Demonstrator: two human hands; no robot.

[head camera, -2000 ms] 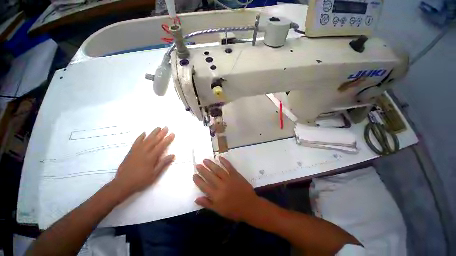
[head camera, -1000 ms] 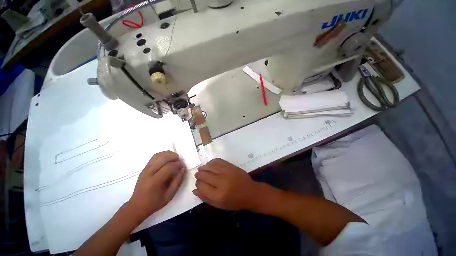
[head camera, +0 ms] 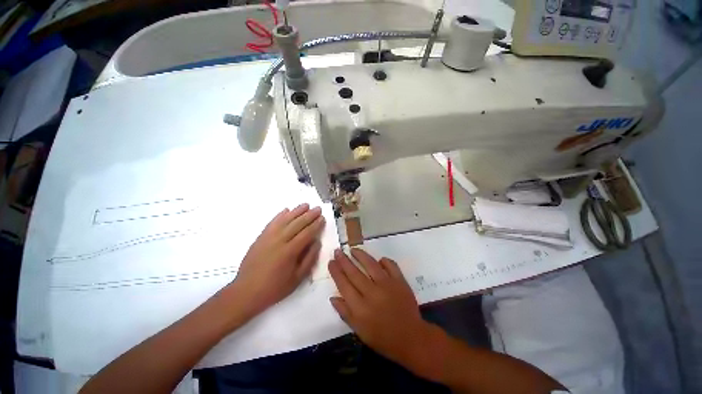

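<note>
A white garment panel (head camera: 146,315) with double stitch lines and a narrow stitched rectangle lies flat on the white table, left of and in front of the needle area. My left hand (head camera: 281,250) lies palm down on the panel, fingers pointing towards the presser foot (head camera: 339,206). My right hand (head camera: 377,296) lies flat at the panel's right edge, just in front of a brown tape piece (head camera: 353,231). Both hands have their fingers extended and grip nothing. The cream JUKI lockstitch machine (head camera: 462,108) stands over the panel's far right edge.
Folded small white pieces (head camera: 523,219) and scissors with olive handles (head camera: 606,223) lie at the right. A red stick (head camera: 450,183) is on the machine bed. A white bundle (head camera: 558,323) is at lower right. A lamp (head camera: 255,123) hangs left of the machine head; a control panel (head camera: 573,27) is at upper right.
One second ago both hands had curled fingers at the panel's near right edge; now they lie flatter with fingers extended. The left hand is further forward. The camera view has also shifted.
</note>
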